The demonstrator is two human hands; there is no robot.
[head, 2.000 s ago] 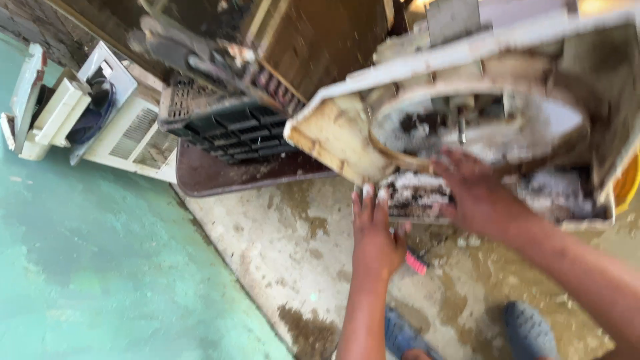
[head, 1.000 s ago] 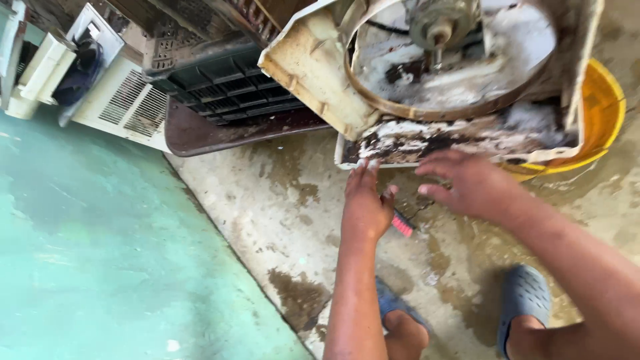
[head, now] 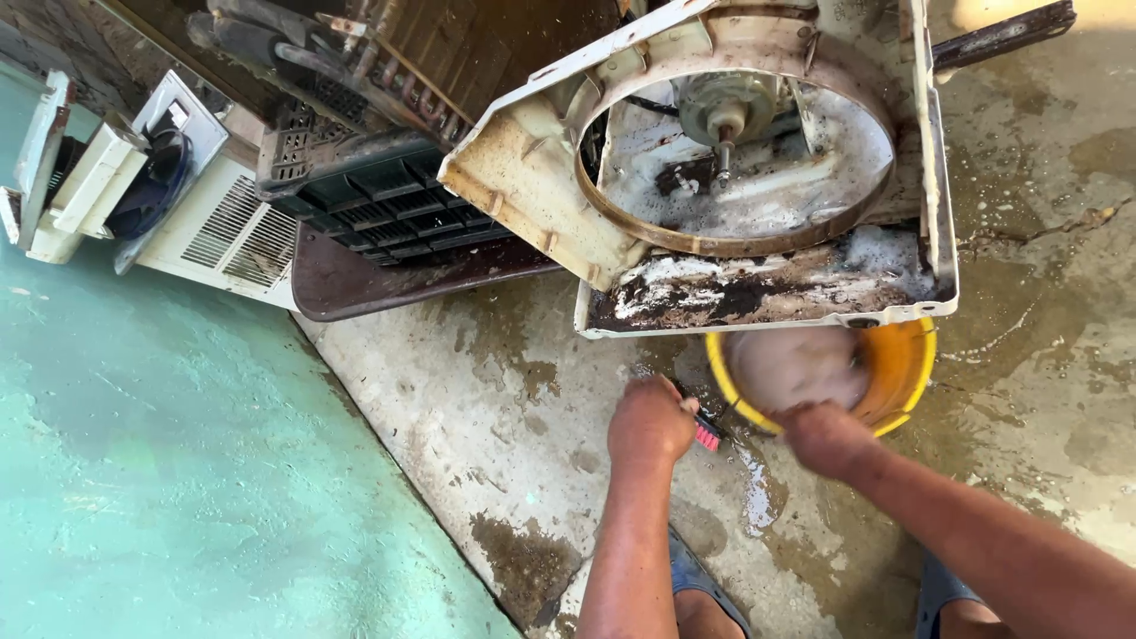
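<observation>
My left hand [head: 652, 419] is curled low over the concrete, right beside a small brush with pink bristles [head: 707, 436]; its fingertips are hidden, so a hold on the brush cannot be confirmed. A yellow bucket [head: 923, 351] of cloudy, foamy water stands partly under the air conditioner chassis. At its near rim, my right hand [head: 825, 437] is closed over the edge, slightly blurred. Above both hands sits the dirty white chassis [head: 763, 321] with its round fan shroud [head: 710, 244]. Foam and dark grime lie in its base, and a fan motor [head: 728, 111] shows through the ring.
Left of the chassis, a dark plastic crate [head: 390, 200] rests on a brown tray-like surface [head: 399, 288]. Finned coil parts [head: 426, 62] are above it. A white grille panel [head: 240, 235] and other parts lean farther left, by the green surface [head: 160, 444]. The concrete floor [head: 497, 382] is wet in patches.
Both hands have left the chassis edge and are lower. The yellow bucket, farther right one second ago, has moved left to below the chassis front, with my right hand at its rim.
</observation>
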